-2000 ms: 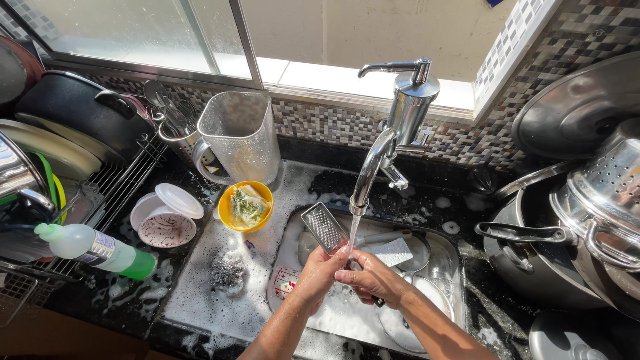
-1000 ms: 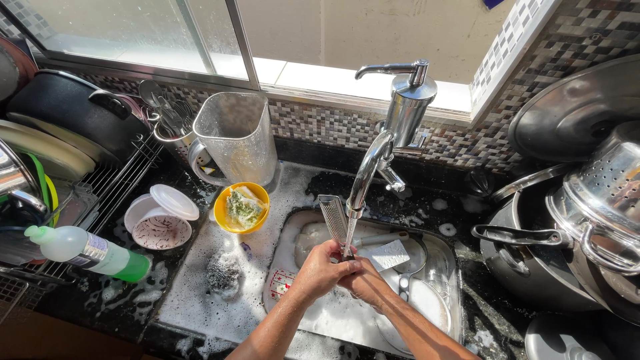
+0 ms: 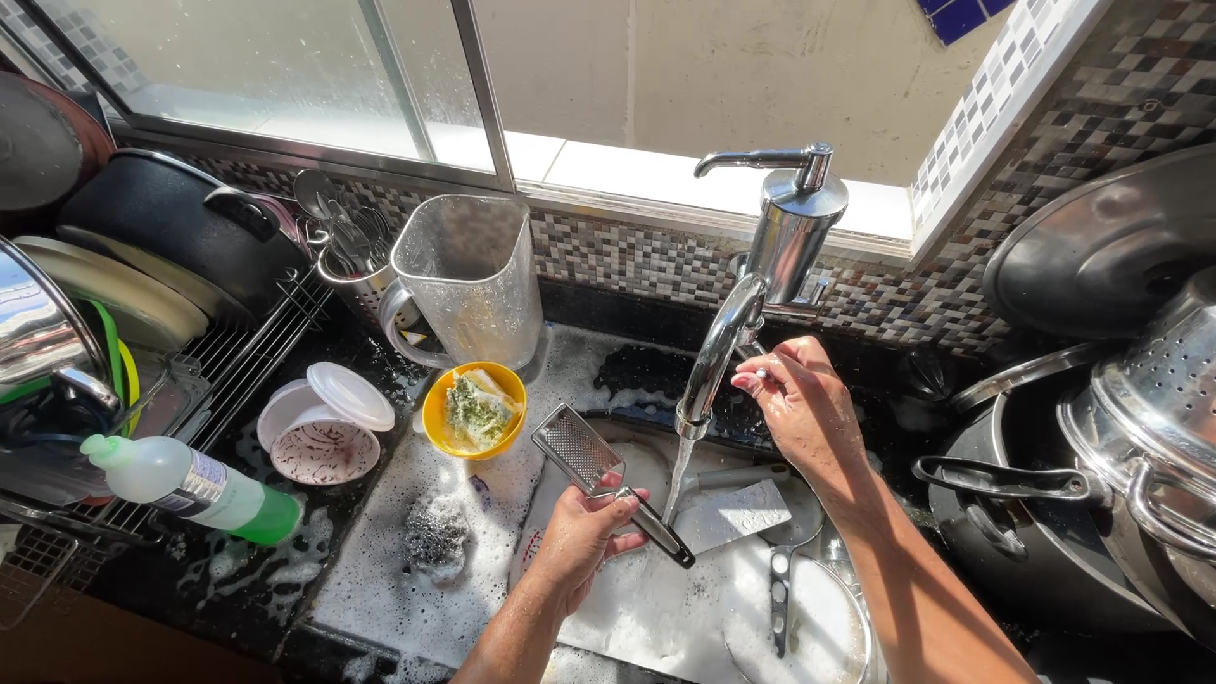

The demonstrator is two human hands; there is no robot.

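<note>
My left hand holds a small metal hand grater by its neck, with the black-ended handle pointing down to the right over the sink. Beside the spout, my right hand has its fingers closed at the small lever of the chrome faucet. Water runs from the spout, just right of the grater. Below, in the soapy steel sink, lie a metal spatula, a slotted-handled utensil and a soapy round dish.
Left of the sink stand a yellow bowl with a sponge, a clear pitcher, white tubs, a green detergent bottle and a loaded dish rack. A dark scouring pad lies in suds. Large pots crowd the right.
My hands have moved apart. The right one has risen from the grater to the faucet lever; the left keeps the grater, now lower and tilted left of the water stream.
</note>
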